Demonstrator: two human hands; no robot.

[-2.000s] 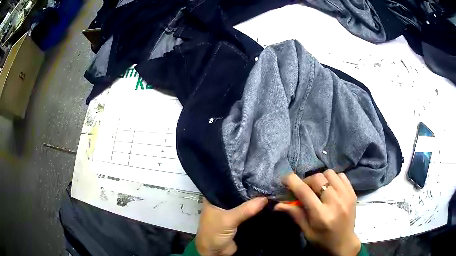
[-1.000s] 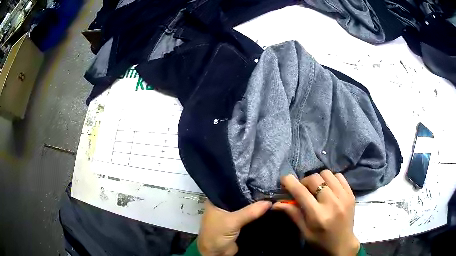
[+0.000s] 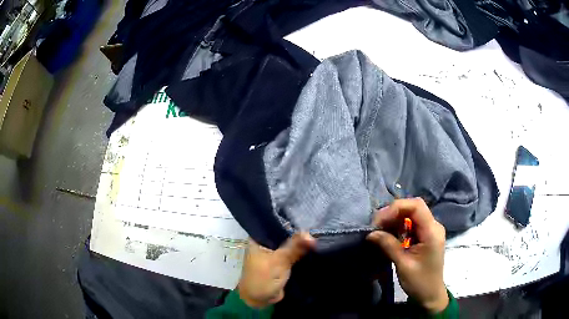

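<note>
The denim garment (image 3: 324,168) lies bunched on the table, its grey wrong side up and its near-black face at the left and at the near edge. My left hand (image 3: 274,265) pinches the near edge of the cloth, slightly blurred. My right hand (image 3: 415,249) holds the same edge between thumb and forefinger, to the right of my left. A stitched seam (image 3: 343,231) runs stretched between both hands. The orange-red snips (image 3: 407,233) sit inside my right hand; their blades cannot be made out.
More dark and grey garments (image 3: 187,56) are heaped along the far table edge, with dark cloth (image 3: 143,280) below the near left edge. A smartphone (image 3: 521,187) lies at the right on the white table (image 3: 162,180). A carton (image 3: 25,106) stands at far left.
My right hand has moved slightly right and up, away from my left, with more orange showing. The near seam is now pulled straight between the hands, and the grey cloth has shifted slightly left.
</note>
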